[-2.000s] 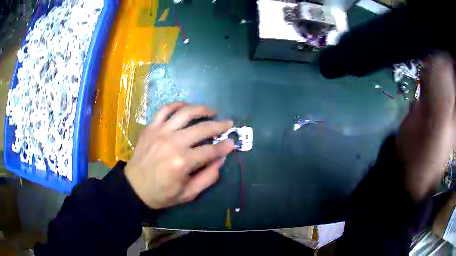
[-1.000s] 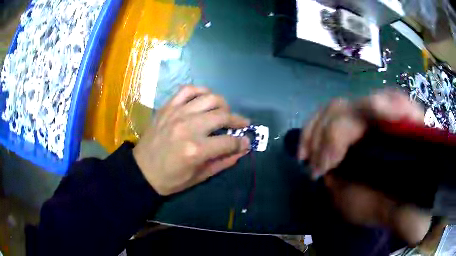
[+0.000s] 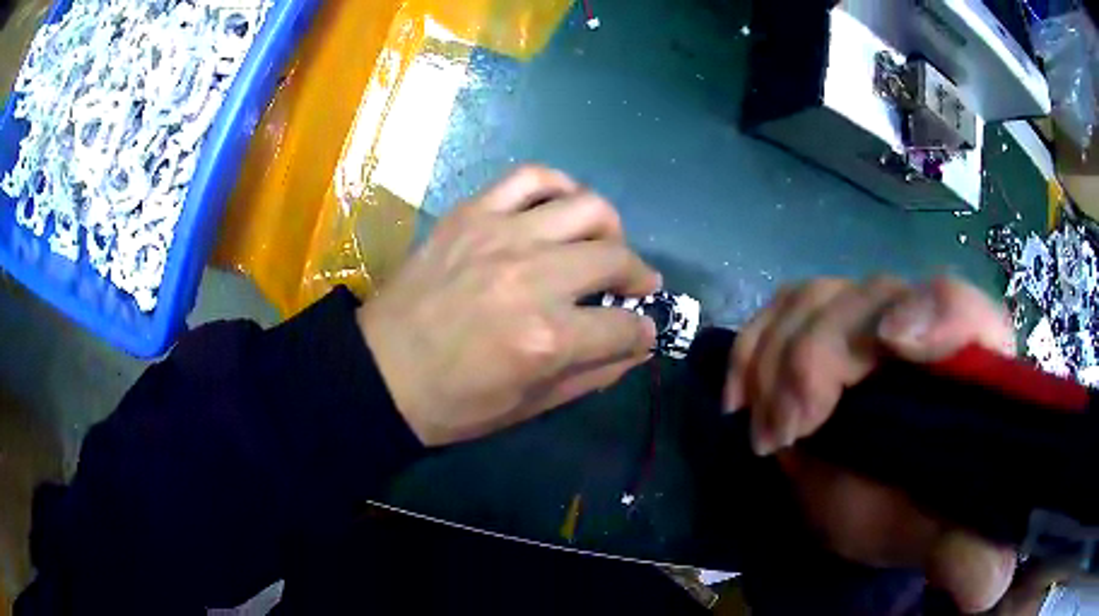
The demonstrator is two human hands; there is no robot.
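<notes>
My left hand [image 3: 518, 307] lies on the green mat and holds a white plastic bracket [image 3: 686, 323] between thumb and fingers. A ring board [image 3: 657, 315] sits on the bracket, partly hidden by the fingertips. A thin dark red lead wire [image 3: 654, 421] runs from it towards the front edge and ends in a tiny white plug [image 3: 627, 499]. My right hand [image 3: 844, 361] is closed around the black electric screwdriver [image 3: 940, 427] with a red section. Its dark front end is at the right end of the bracket; contact is unclear. No screw can be made out.
A blue tray [image 3: 223, 199] heaped with white brackets is at the left, beside orange-yellow tape [image 3: 289, 157]. A white and black screw feeder [image 3: 844, 102] stands at the back right. A pile of ring boards [image 3: 1067, 289] lies at the right edge, with clear plastic bags [image 3: 1067, 60] behind.
My right hand has brought the screwdriver from near the feeder down and left to the bracket. My left hand still holds the bracket. The view has shifted, so the tray sits further left.
</notes>
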